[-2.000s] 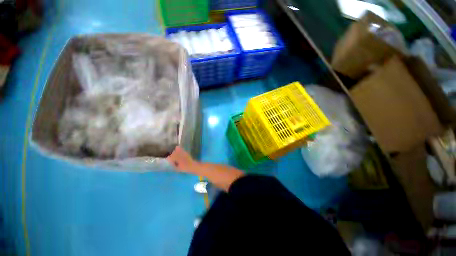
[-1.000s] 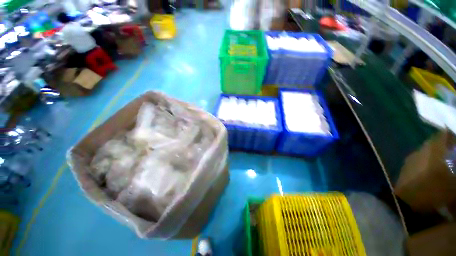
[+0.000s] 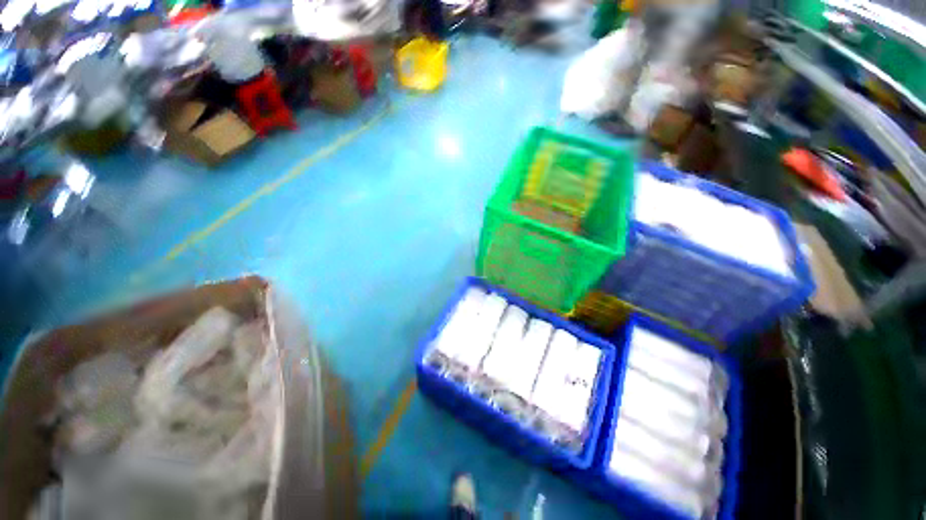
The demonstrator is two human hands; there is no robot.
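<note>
Neither of my hands is in the picture. A large open cardboard box (image 3: 305, 406) with a clear plastic liner stands at the lower left, filled with crumpled clear plastic bags. A blue crate (image 3: 508, 427) with rows of white units is at the lower centre. Another blue crate (image 3: 726, 447) of white units stands against its right side. A green crate (image 3: 548, 259) with something yellow inside stands behind them, beside a further blue crate (image 3: 701, 264) with white contents. The picture is blurred.
Blue floor (image 3: 345, 234) with a yellow line runs up the middle. A shoe tip (image 3: 463, 493) shows at the bottom edge. A dark green conveyor belt (image 3: 863, 406) is at the right. A yellow container (image 3: 422, 63), an open carton (image 3: 218, 134) and a red stool (image 3: 266, 104) are farther off.
The view has moved forward and turned. The blue crates are nearer, the box has shifted to the lower left, and the yellow crate has left the picture. The hand on the box's rim two seconds ago is gone.
</note>
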